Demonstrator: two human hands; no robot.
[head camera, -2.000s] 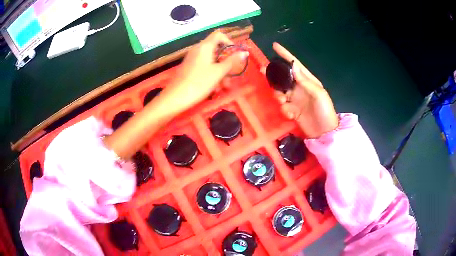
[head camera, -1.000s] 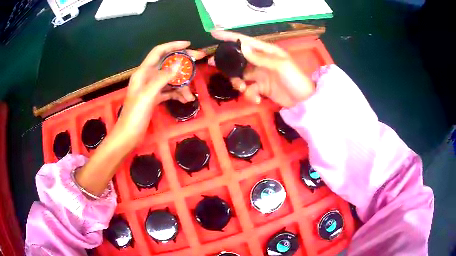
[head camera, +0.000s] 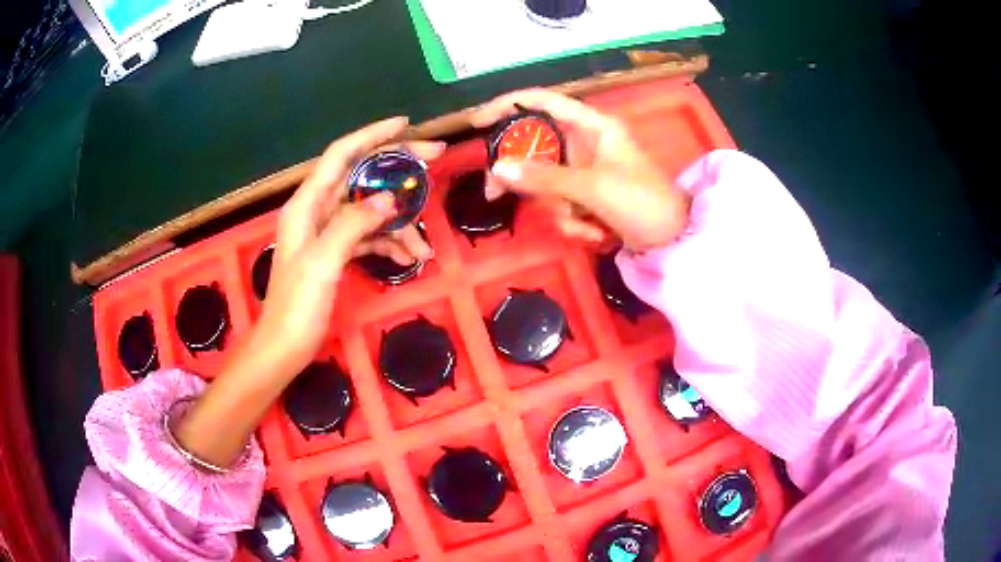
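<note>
My left hand (head camera: 329, 220) holds a round silver-rimmed smartwatch body (head camera: 390, 189) above the tray's far side, its thumb on the glass. That screen is dark with small coloured spots. My right hand (head camera: 598, 165) holds a black-rimmed smartwatch body (head camera: 529, 139) showing an orange-red dial, its thumb over the lower left of the face. The two watches are apart. Below them the red foam tray (head camera: 499, 401) holds many strapless watches in square pockets, most with dark faces, some with teal graphics or pale glare.
A thin brown edge (head camera: 176, 236) runs along the tray's far side. Beyond it are a white sheet on a green folder (head camera: 483, 44) with a dark round item on it, a white device with a cable (head camera: 250, 31) and part of a lit screen (head camera: 165, 17).
The left watch's screen has gone from the orange-red dial to dark with coloured spots. The right watch's screen has gone from black to the orange-red dial, and my right thumb has moved onto it.
</note>
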